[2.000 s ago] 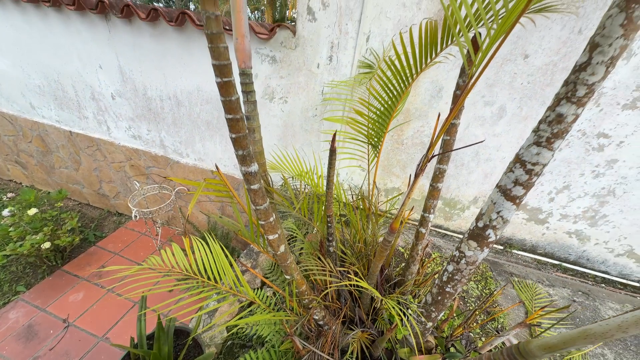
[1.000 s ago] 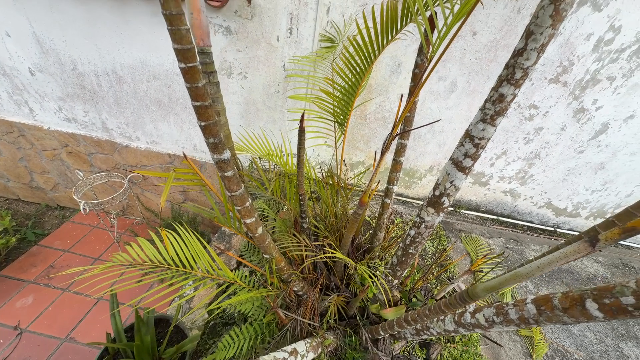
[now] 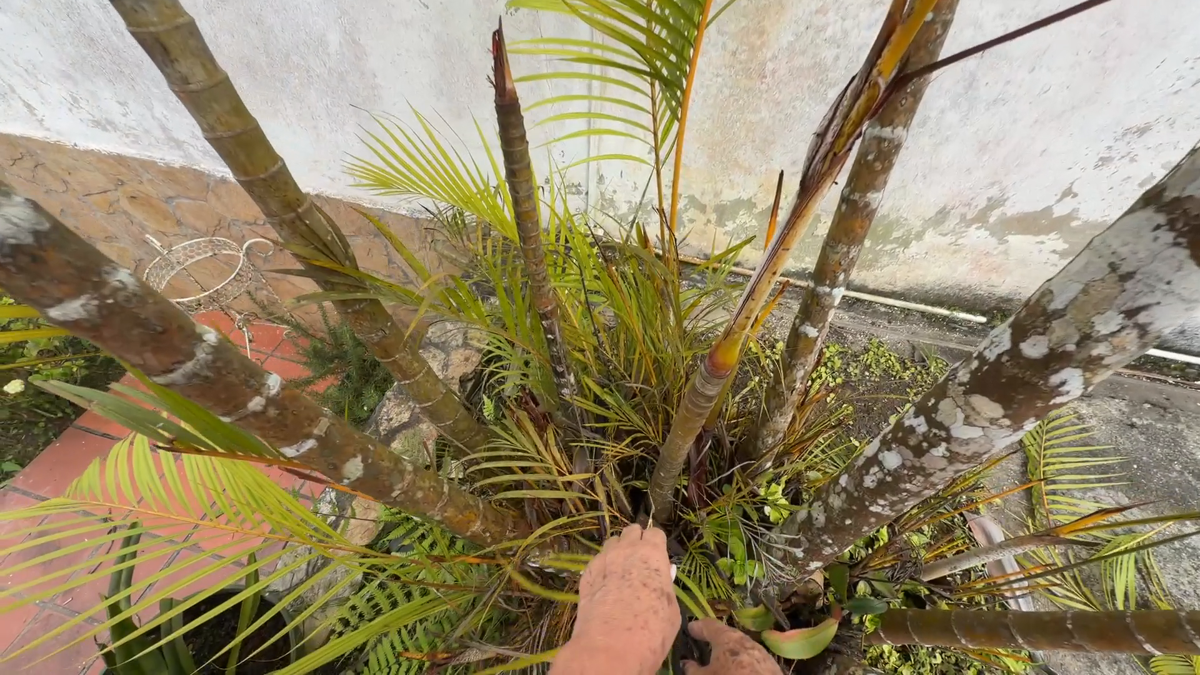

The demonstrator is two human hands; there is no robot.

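My left hand (image 3: 626, 595) reaches into the base of a clump of palm stems, its fingers bent down among thin leaves and hidden from view. Thin stalk tips show just beyond its knuckles, close to the foot of a young palm stem (image 3: 689, 422). Low at the bottom edge is my right hand (image 3: 731, 649), only partly in view, beside a broad green and reddish leaf (image 3: 802, 639). Whether either hand grips anything cannot be seen. A cut palm stump (image 3: 530, 206) stands upright behind the hands.
Thick ringed palm trunks lean out at left (image 3: 253, 394) and right (image 3: 994, 375). A white wire plant stand (image 3: 202, 272) is on red tiles (image 3: 56, 478) at left, with a potted plant (image 3: 234, 628) nearer. A stained white wall (image 3: 937, 178) rises behind.
Both my hands have come into view at the bottom, at the base of the clump. The view has moved in closer to the palms.
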